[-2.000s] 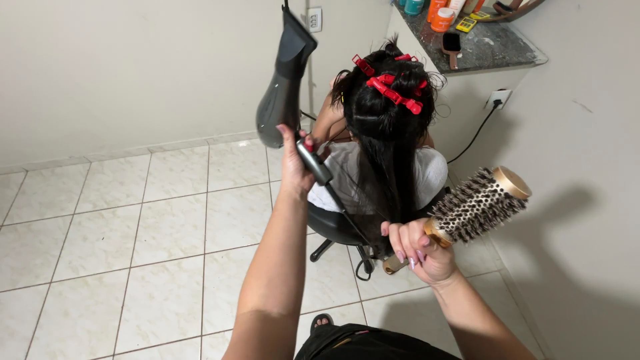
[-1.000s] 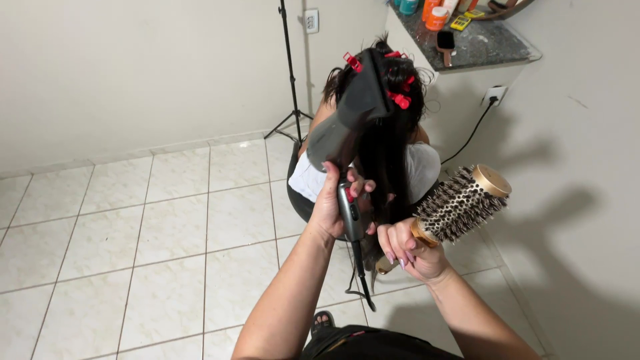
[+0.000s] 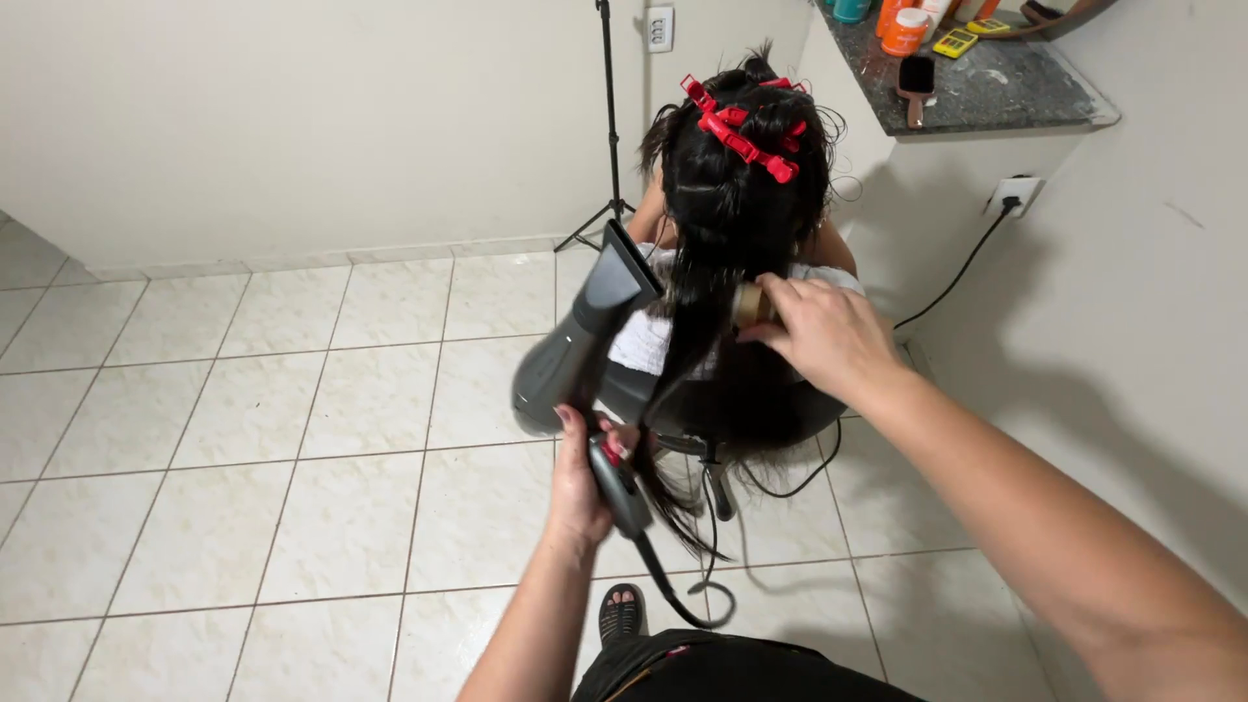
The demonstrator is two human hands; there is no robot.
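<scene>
My left hand (image 3: 585, 478) grips the handle of a dark grey hair dryer (image 3: 565, 361), whose flat nozzle points up beside a seated person's long dark hair (image 3: 707, 302). My right hand (image 3: 824, 331) is at the right side of the hair, closed around a round hair brush; only its gold end (image 3: 753, 305) shows, and its bristles are hidden by the hair. Red sectioning clips (image 3: 746, 146) hold the upper hair on the crown. Lower strands hang loose over the back of the black chair (image 3: 780, 405) and down near the dryer's handle.
A stone counter (image 3: 985, 93) at the upper right bears a paddle brush (image 3: 916, 88), an orange jar (image 3: 905, 32) and bottles. A black stand (image 3: 612, 127) rises behind. The dryer's cord (image 3: 668, 585) loops low near my foot (image 3: 620, 614). Another cable (image 3: 965, 258) runs from the wall outlet (image 3: 1016, 193).
My right hand has moved with the round brush from the lower right up to the hair. The dryer, in front of the head a second ago, is now lower and to the left of the hair.
</scene>
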